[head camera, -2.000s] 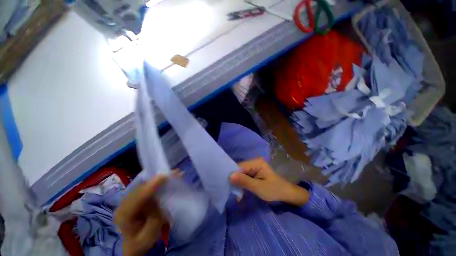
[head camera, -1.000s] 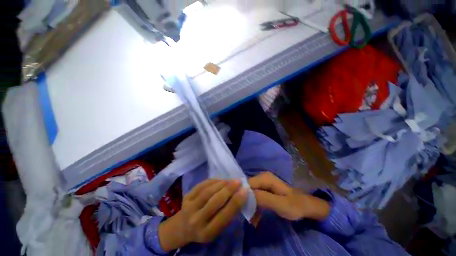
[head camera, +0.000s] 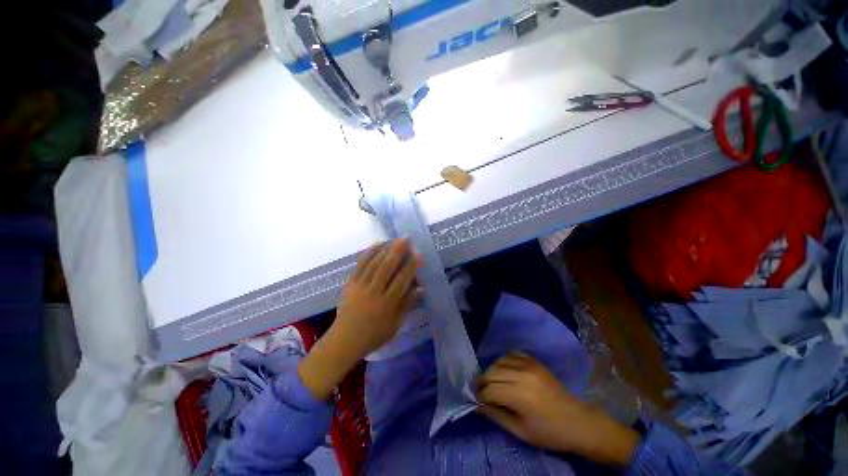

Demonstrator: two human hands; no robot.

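Note:
A long, narrow light-blue shirt piece (head camera: 442, 302) runs from the presser foot area (head camera: 386, 172) of the white sewing machine (head camera: 344, 46) over the table's front edge to my lap. Its upper end lies in lamp glare, so the needle is not clear. My left hand (head camera: 381, 284) lies on the strip's left side at the table edge, fingers close together, pressing or holding it. My right hand (head camera: 521, 395) pinches the strip's lower end above my lap. A tan tab (head camera: 457, 178) sits right of the foot.
Snips (head camera: 611, 100) and red-green scissors (head camera: 753, 126) lie on the right of the table. A red bag (head camera: 735, 232) and bundled blue pieces (head camera: 753, 363) are below right. A red basket (head camera: 192, 418) of blue pieces is below left. White cloth (head camera: 93, 279) hangs left, near blue tape (head camera: 140, 209).
My left hand has moved from the strip's lower end up to the table edge. My right hand keeps the lower end. The strip is now stretched out flatter. The view has shifted, showing more machine.

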